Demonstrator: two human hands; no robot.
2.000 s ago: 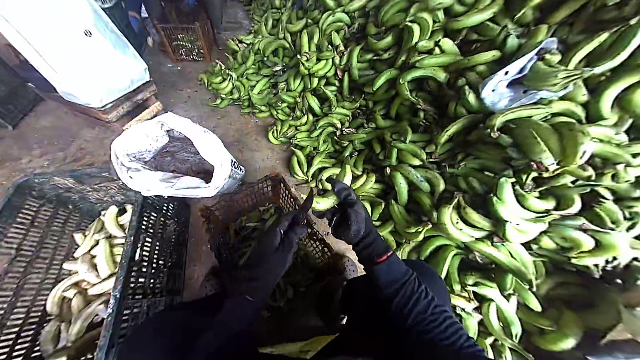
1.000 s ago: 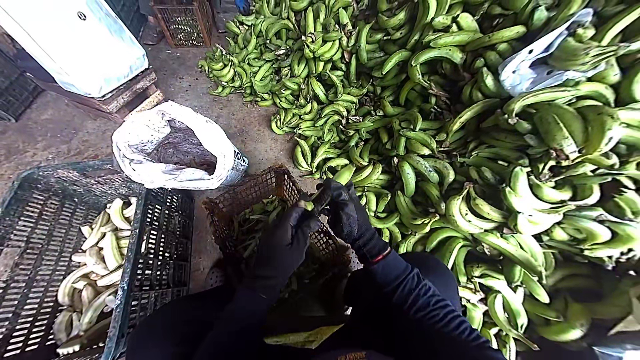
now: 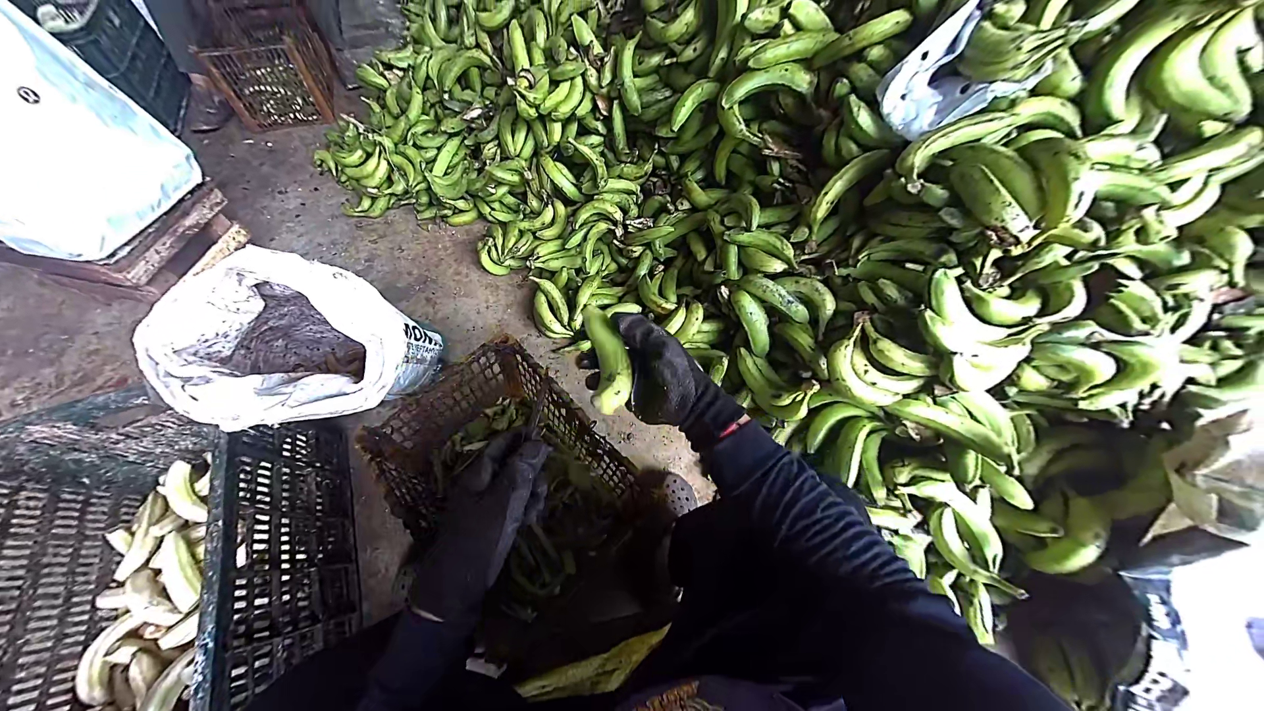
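My right hand (image 3: 657,375), in a dark glove, grips a green plantain (image 3: 609,363) held roughly upright in front of the heap of green plantains (image 3: 750,247). Lower and to the left, my gloved left hand (image 3: 504,494) is closed around a thin dark tool (image 3: 538,405), possibly a knife; its lower part is hidden by the fingers. That hand is over a brown plastic crate (image 3: 592,444) holding green peels (image 3: 494,420). Peeled plantains (image 3: 163,583) lie in a larger dark crate (image 3: 281,533) at the lower left.
An open white sack (image 3: 272,395) with dark contents stands behind the crates. A white bag (image 3: 89,148) rests on a wooden pallet (image 3: 163,242) at the upper left. Another brown crate (image 3: 267,84) is farther back. A pale plastic bag (image 3: 928,89) lies on the heap.
My hands were close together over the brown crate; now they are apart. The left hand has moved down and left, and the plantain in my right hand now shows almost whole.
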